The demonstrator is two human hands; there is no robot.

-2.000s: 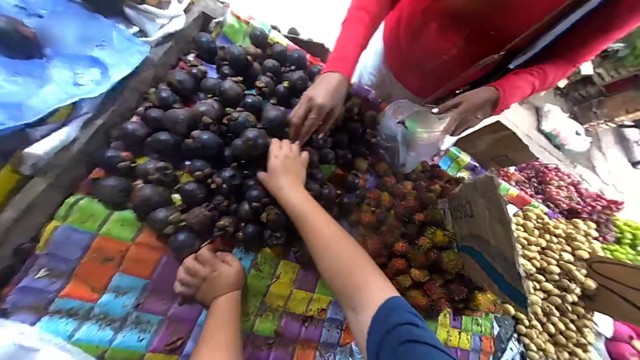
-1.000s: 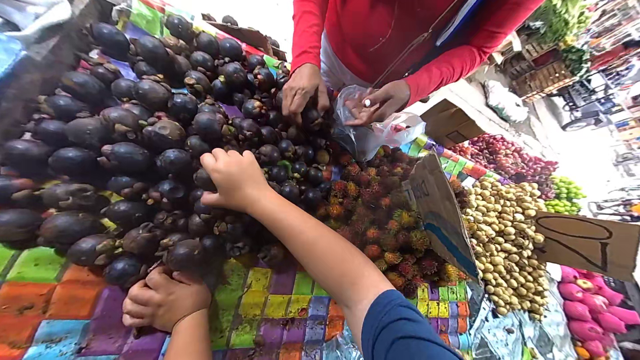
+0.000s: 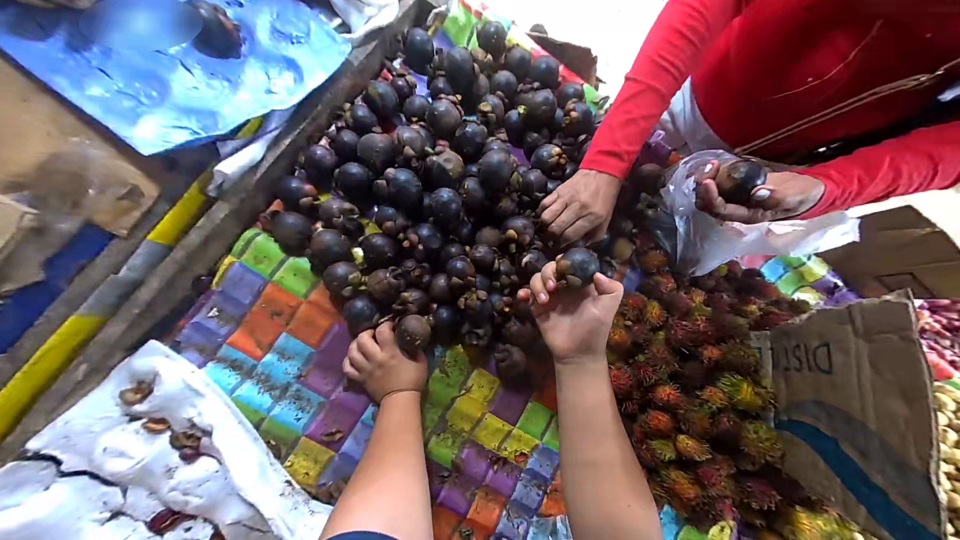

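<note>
My right hand point(image 3: 574, 315) is raised over the right front edge of a pile of mangosteens point(image 3: 442, 165), palm up, with one dark mangosteen point(image 3: 577, 267) held at its fingertips. At the pile's front left edge my left hand point(image 3: 384, 364) has its fingers around a smaller brownish mangosteen point(image 3: 412, 333). Just beyond my right hand, another person's hand point(image 3: 581, 206) in a red sleeve reaches down onto the pile. That person's other hand point(image 3: 757, 196) has a mangosteen in it, beside a clear plastic bag point(image 3: 697, 217).
Rambutans point(image 3: 690, 405) lie to the right, beside an upright cardboard flap point(image 3: 847, 412). A checkered plastic cover point(image 3: 292, 352) spreads beneath the fruit. White material point(image 3: 172, 435) with peel scraps is at the lower left. A wooden rail point(image 3: 202, 240) runs along the left, with blue sheeting point(image 3: 247, 67) beyond.
My right hand was palm down on the pile and is now turned up with a mangosteen. The other person's far hand now shows a mangosteen at the bag. The view has swung left.
</note>
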